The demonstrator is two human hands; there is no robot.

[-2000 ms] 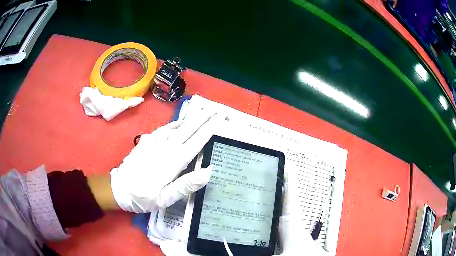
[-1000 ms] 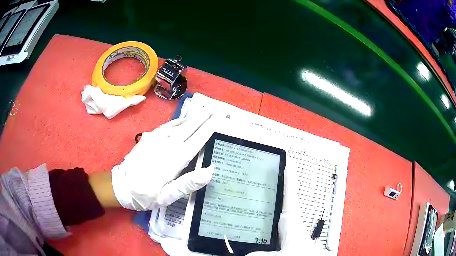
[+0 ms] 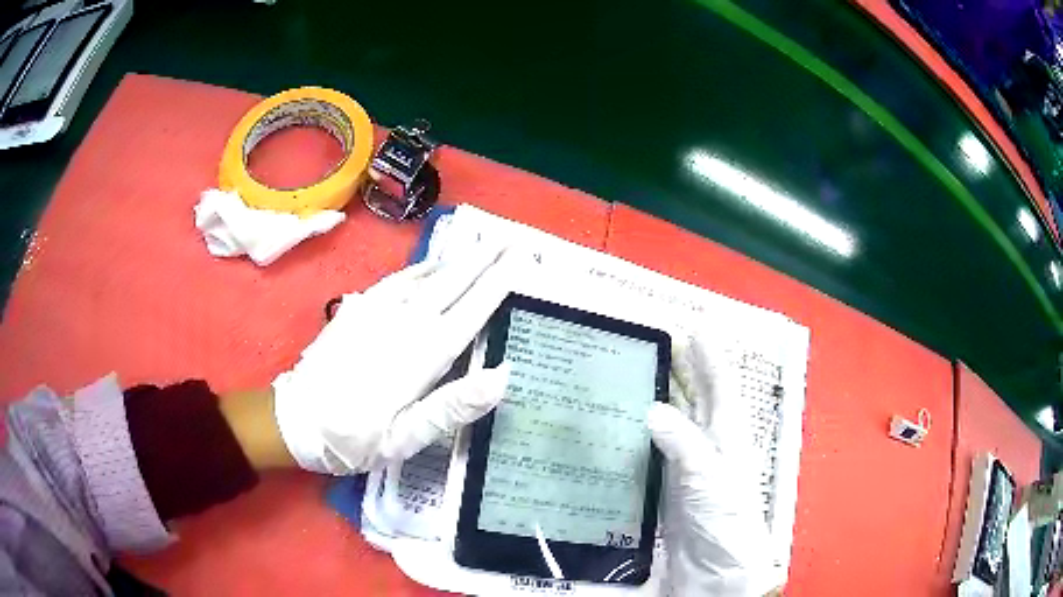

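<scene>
A black-framed e-reader (image 3: pixel 560 443) with lines of text on its pale screen lies in a white tray over printed record sheets (image 3: pixel 752 397). My left hand (image 3: pixel 391 373), in a white glove, holds its left side, thumb on the frame edge. My right hand (image 3: pixel 711 490), also gloved and cut off at the bottom edge, holds its right side with the thumb at the frame. A blue board edge (image 3: pixel 433 231) shows beneath the sheets.
A yellow tape roll (image 3: pixel 239 152), a crumpled white tissue (image 3: pixel 262 230) and a metal tally counter (image 3: pixel 402 175) lie upper left on the red-orange mat (image 3: pixel 105 257). A small white device (image 3: pixel 907 428) lies at right. Other e-readers (image 3: pixel 53 64) sit upper left; the dark green bench (image 3: pixel 560 82) lies beyond.
My right hand has come up along the e-reader's right side, its thumb now at the frame. The e-reader has shifted slightly up and right, with more of its bottom edge showing.
</scene>
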